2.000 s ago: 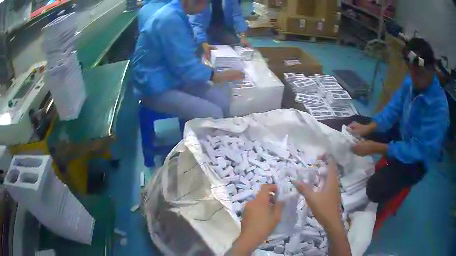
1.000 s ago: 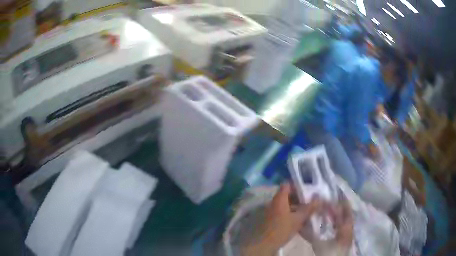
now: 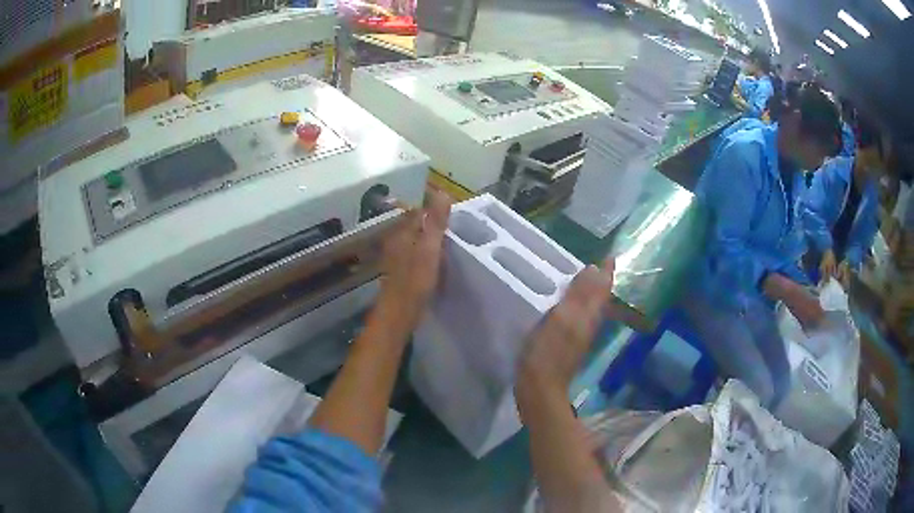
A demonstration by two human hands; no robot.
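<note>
A tall white stack of cleared inserts (image 3: 471,341) stands on the green bench, with oblong and rounded openings in its top. My left hand (image 3: 413,250) is against the stack's left end near the top. My right hand (image 3: 563,336) is against its right end near the top. Together they hold the stack's upper part between them. The inner sides of both hands are partly hidden. A pile of white blanks (image 3: 215,441) lies at the lower left, partly behind my left forearm and blue sleeve.
A white machine (image 3: 241,190) with a small screen stands behind the bench, with a second machine (image 3: 491,105) beyond it. Another tall white stack (image 3: 626,150) stands farther back. The open woven sack (image 3: 692,461) is at the lower right. People in blue jackets (image 3: 737,180) are at the right.
The view has turned left from the sack to the bench. The insert that was in my hands a second ago no longer shows separately, and my hands are now at both ends of the stack.
</note>
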